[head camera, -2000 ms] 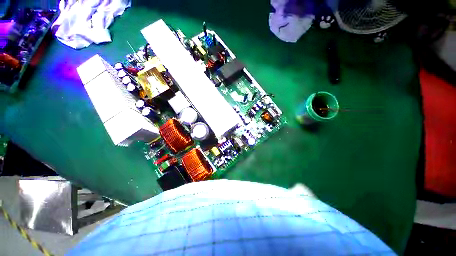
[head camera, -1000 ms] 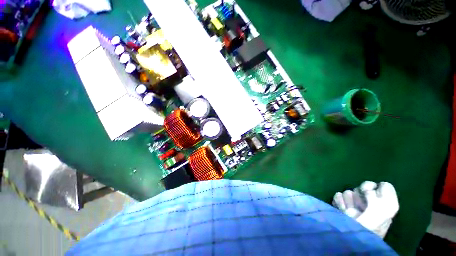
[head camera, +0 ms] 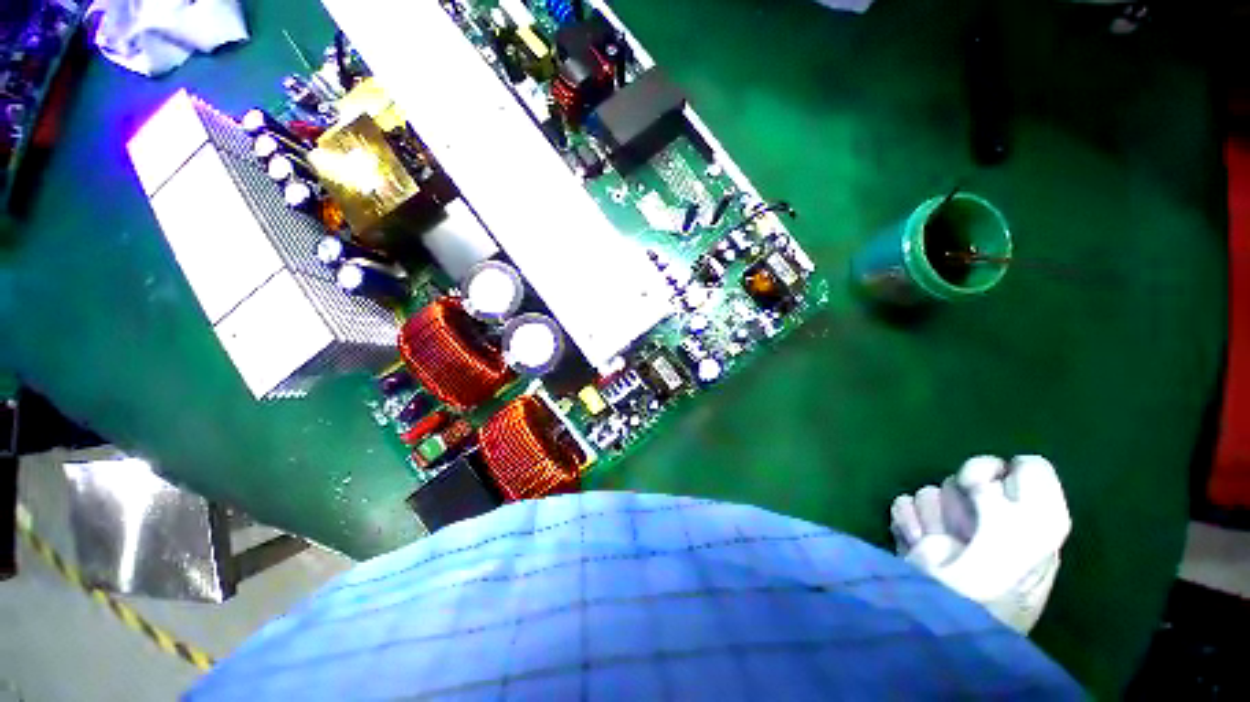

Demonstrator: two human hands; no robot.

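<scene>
The power board [head camera: 809,295] lies flat and tilted in the view, left of centre. A long white heatsink [head camera: 507,172] crosses it. A finned heatsink [head camera: 254,261] stands at its left edge. Two copper-wound chokes [head camera: 452,354] sit near its lower corner, beside two large round capacitors [head camera: 532,343]. The green pot [head camera: 910,261] is right of the board, with a thin reddish-brown stick leaning in it. My right hand [head camera: 987,535], in a white glove, is curled at lower right, below the pot and apart from it; no held thing shows. My left hand is out of view.
A crumpled white cloth [head camera: 167,30] lies at top left, near a second board [head camera: 30,96]. A dark pen-like tool [head camera: 987,96] lies above the pot. A red-lined tray [head camera: 1235,412] is at the right edge, a shiny metal box [head camera: 148,528] at lower left.
The camera view has shifted. My right hand in its white glove has come into view at lower right since the earliest frame. The board and pot show no clear movement on the mat.
</scene>
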